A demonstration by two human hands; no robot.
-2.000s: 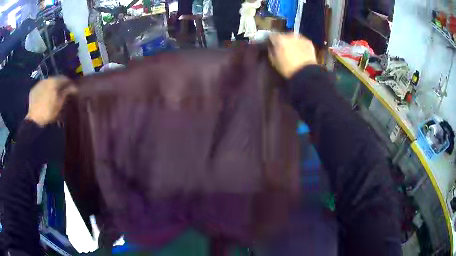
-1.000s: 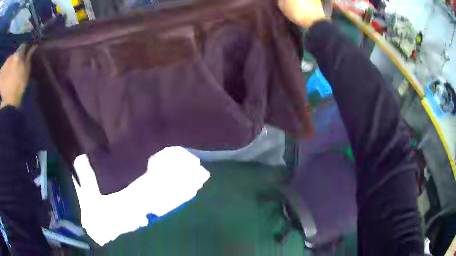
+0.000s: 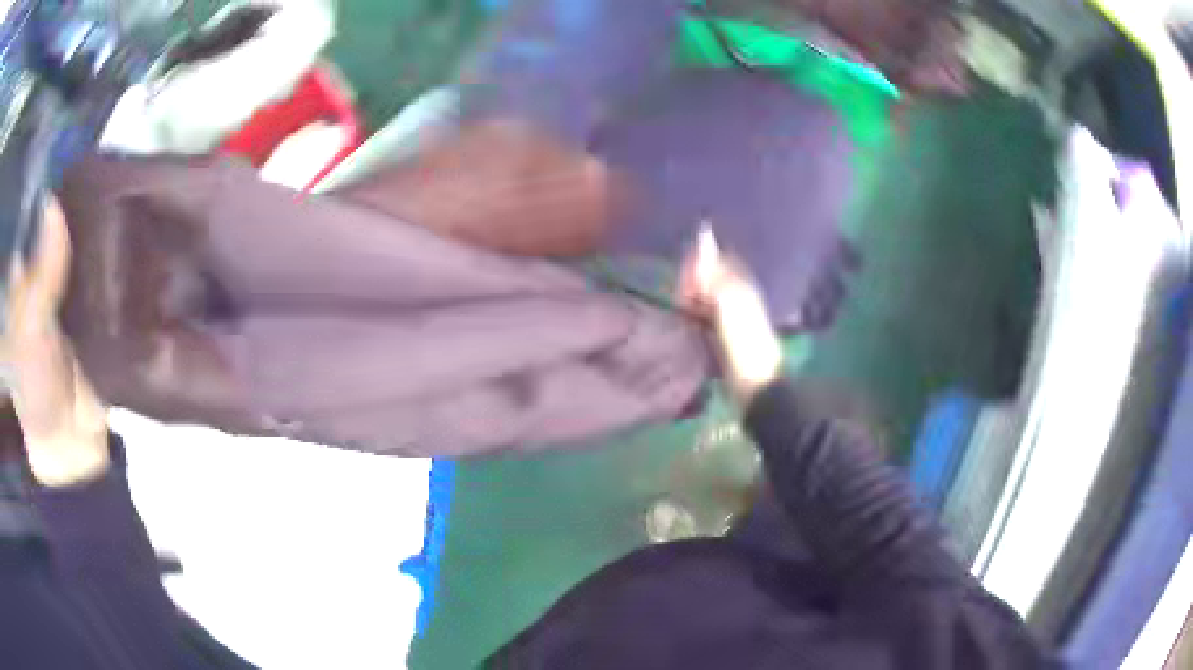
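A dark brown to mauve garment (image 3: 432,321) is stretched sideways in front of me, blurred, partly over a white surface. Brown shiny parts show at its left end and along its far edge. My left hand (image 3: 50,353) is at the garment's left end, near the picture's left edge, and holds it there. My right hand (image 3: 733,321) is beside the garment's right end, blurred; whether its fingers grip the cloth cannot be told.
The white surface (image 3: 288,550) with a blue edge lies at lower left. The floor (image 3: 523,550) is green. A chair seat (image 3: 746,170) stands ahead, with bright green plastic (image 3: 850,92) behind it. A red and white bin (image 3: 294,131) is at upper left. A white-covered table (image 3: 1060,353) runs along the right.
The garment was held up spread between both hands; now it is lower, folded narrow and lying sideways. My right hand has come down and inward. The view has turned downward and to the right.
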